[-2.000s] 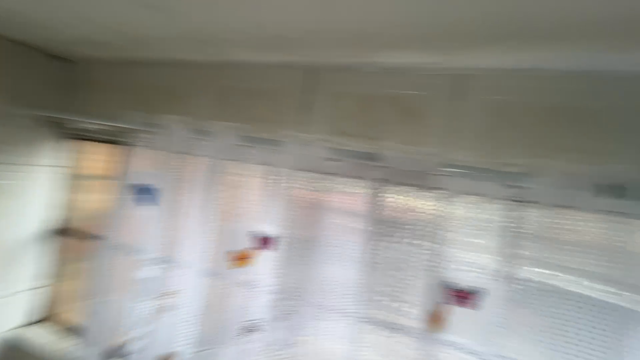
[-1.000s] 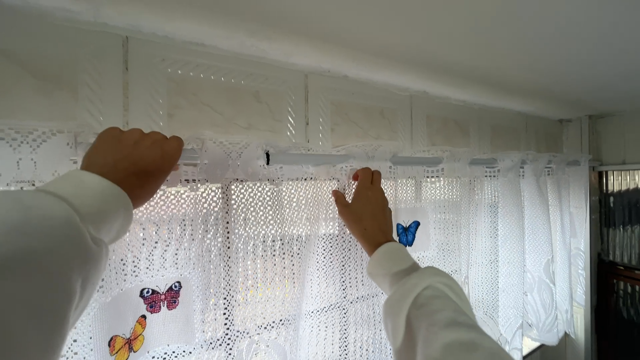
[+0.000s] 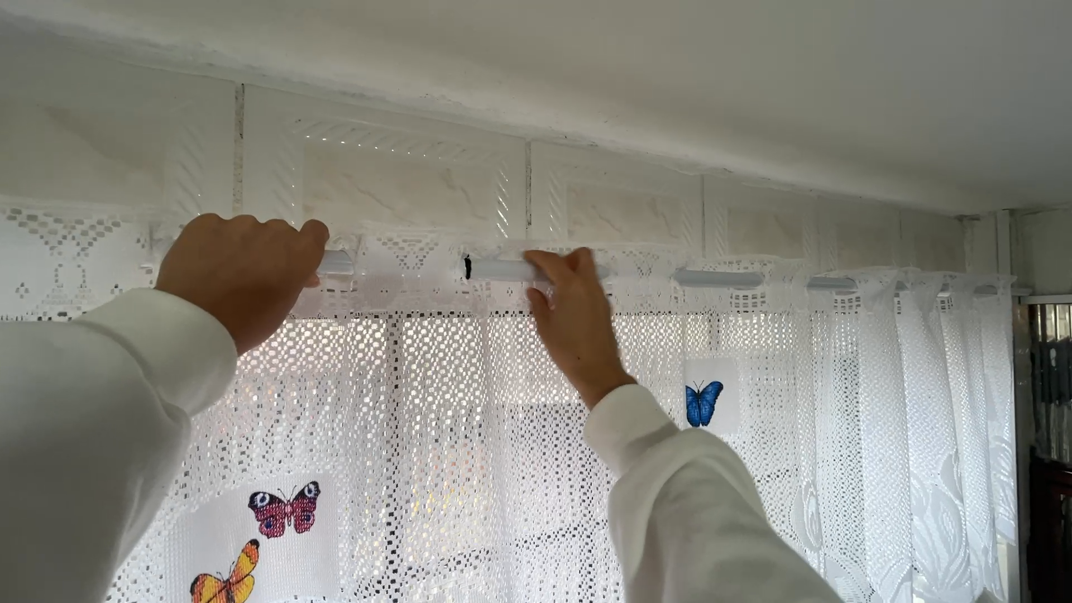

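A white lace curtain with butterfly patches hangs from a pale grey curtain rod threaded through its top edge. At the left, my left hand is closed around the rod and the curtain's top. My right hand, at the middle, has its thumb and fingers at the rod and the lace heading; whether they grip it is hard to tell. A dark mark shows on the rod between the hands. The curtain lies flat near my hands and bunches into folds at the right end.
Cream wall tiles with raised borders run just above the rod, under a white ceiling. Daylight comes through a window behind the lace. At the far right stands a dark shelf or cabinet beside the window's edge.
Two seconds ago the view was blurred and showed no hands. Since one second ago, my right hand's fingers have come to the rod and its heading; my left hand keeps its hold.
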